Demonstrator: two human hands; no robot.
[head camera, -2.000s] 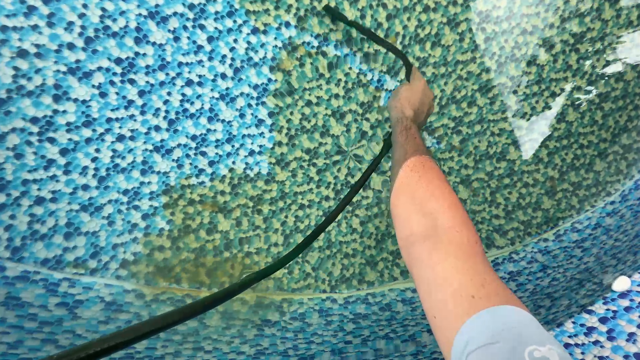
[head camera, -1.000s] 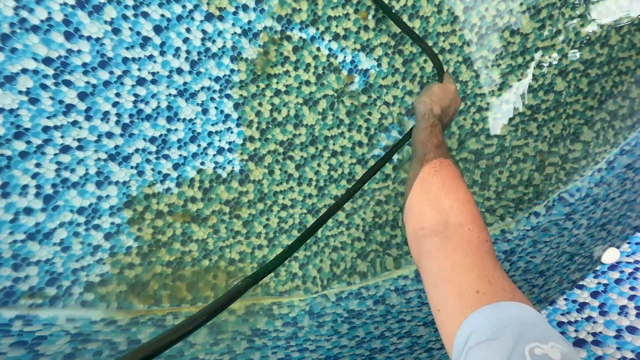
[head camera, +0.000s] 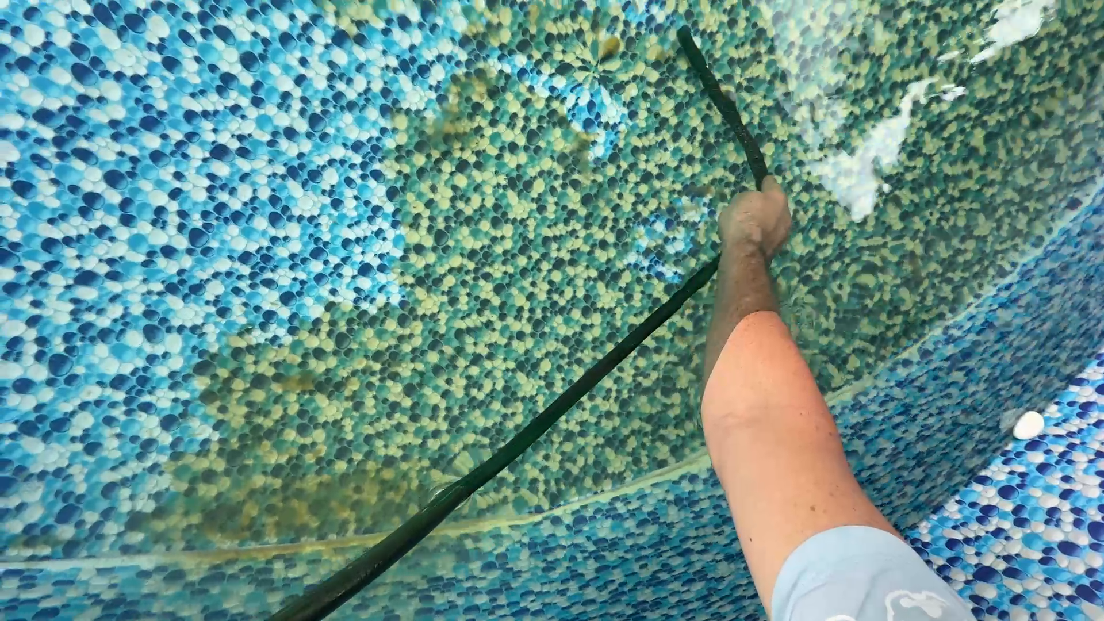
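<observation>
My right hand (head camera: 755, 220) is under water, closed around a dark green hose (head camera: 595, 371). The hose's free end (head camera: 686, 34) reaches up past the fist, just above the pool floor or on it; which one I cannot tell. From the fist the hose runs down and left, out at the bottom edge. Beneath the hand lies the pebble-patterned pool liner (head camera: 517, 216), covered by a yellow-green film, with blue patches (head camera: 668, 237) showing beside the fist. My left hand is out of view.
A pale seam (head camera: 604, 496) curves where the floor meets the pebble-patterned side wall (head camera: 569, 569). A white round object (head camera: 1028, 425) sits at the wall's edge on the right. Bright reflections (head camera: 862, 172) lie on the water at upper right. Blue floor (head camera: 172, 172) shows at left.
My right hand has shifted somewhat right in view, still gripping the hose. The hose's end, out of frame one second ago, shows again, and its tip section points more steeply upward than two seconds ago.
</observation>
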